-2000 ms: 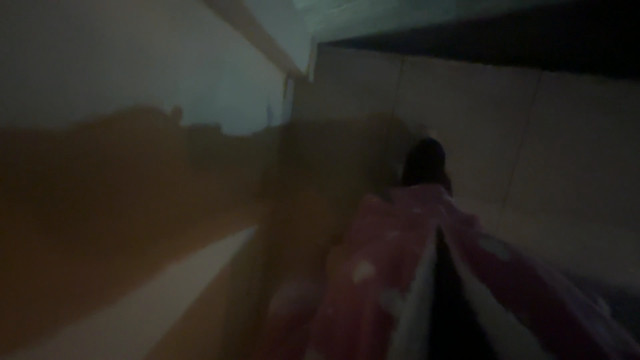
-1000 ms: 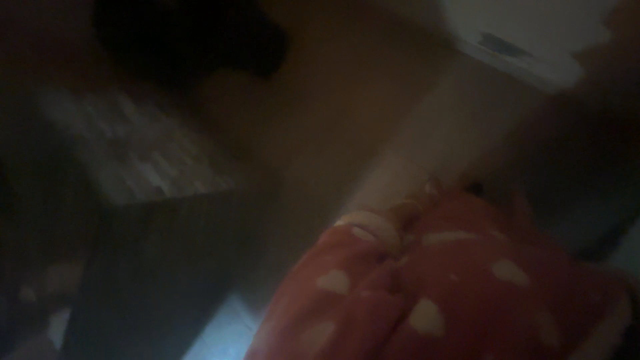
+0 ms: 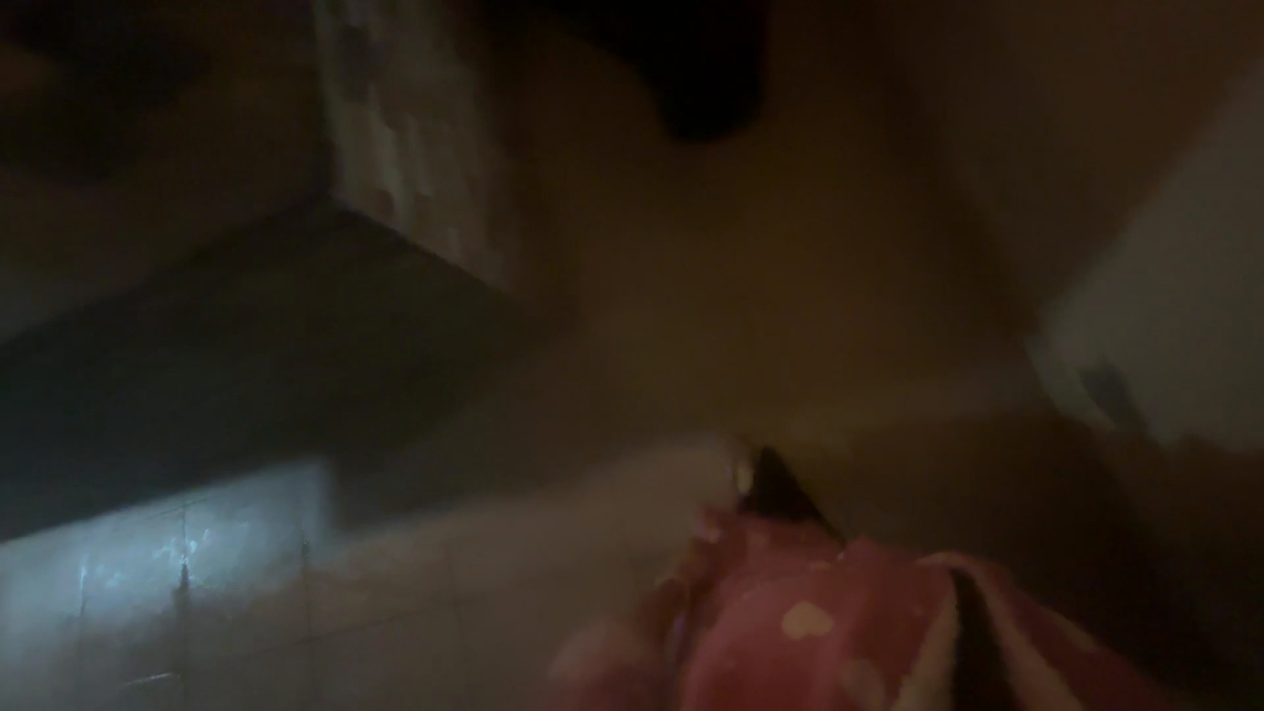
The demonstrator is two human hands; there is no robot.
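The view is dark and blurred. A red garment with pale heart-shaped spots (image 3: 810, 620) fills the lower right, with a dark gap between two pale edges. Beyond its upper edge shows the dark tip of what looks like a shoe or slipper (image 3: 780, 486). A blurred pinkish shape (image 3: 610, 660) at the bottom, just left of the garment, may be my left hand; its fingers and anything in them cannot be made out. My right hand is not in view.
Pale floor tiles (image 3: 385, 612) reflect bluish light at lower left. A dark surface (image 3: 296, 336) and a streaked panel (image 3: 420, 188) lie above them. A black shape (image 3: 711, 89) hangs at top centre. A pale upright surface (image 3: 1185, 296) stands at right.
The view has swung a lot. The lit tiles at lower left now show more than one second ago. What the hands did cannot be told.
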